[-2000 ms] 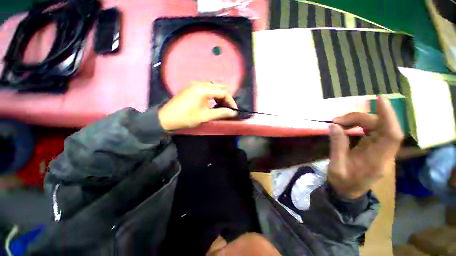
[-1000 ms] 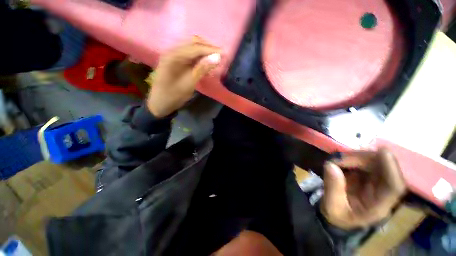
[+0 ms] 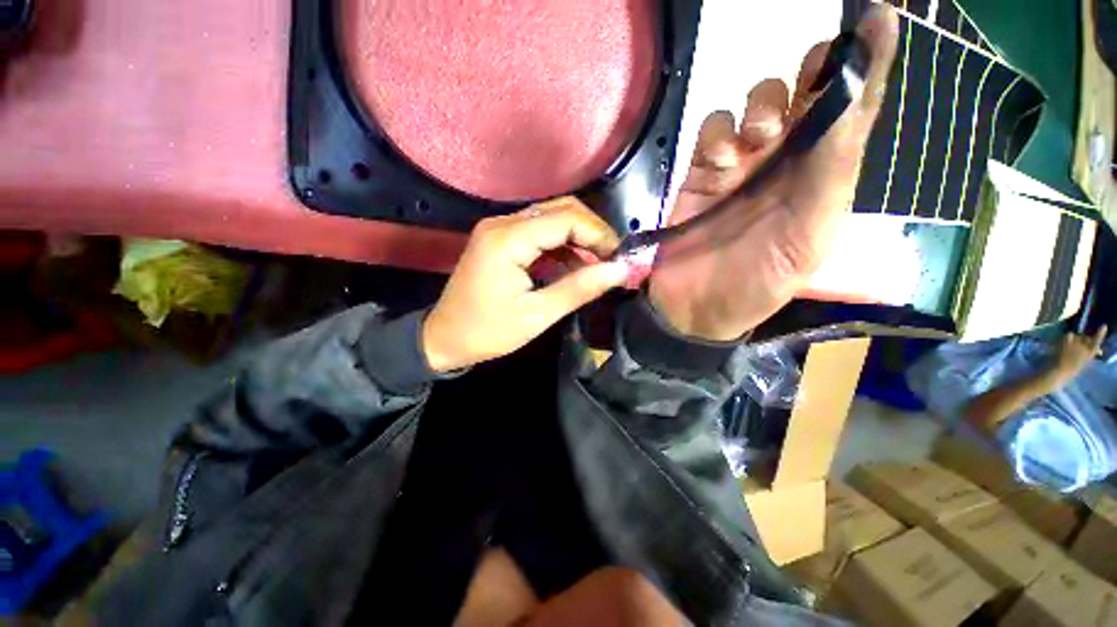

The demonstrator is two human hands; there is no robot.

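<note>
A black square frame (image 3: 404,184) with a large round opening lies on the pink foam sheet (image 3: 159,123) at the bench's front edge. My left hand (image 3: 527,284) pinches one end of a black foam strip (image 3: 735,184) near the frame's lower right corner. My right hand (image 3: 784,208) is turned palm up with its fingers spread. The strip runs across its palm up to the fingertips, where its far end bends over. The tips partly hide how that end is held.
A sheet of black strips (image 3: 937,116) on pale liner lies right of the frame, beside a smaller stack (image 3: 1023,263). An open carton (image 3: 821,410) stands below the bench. Closed cartons (image 3: 919,576), a blue stool (image 3: 49,527) and another person's arm (image 3: 1041,380) are around.
The view has swung back from the left. My left hand has moved right to the frame's corner and holds a strip end. My right hand has turned up and opened, with the strip along it.
</note>
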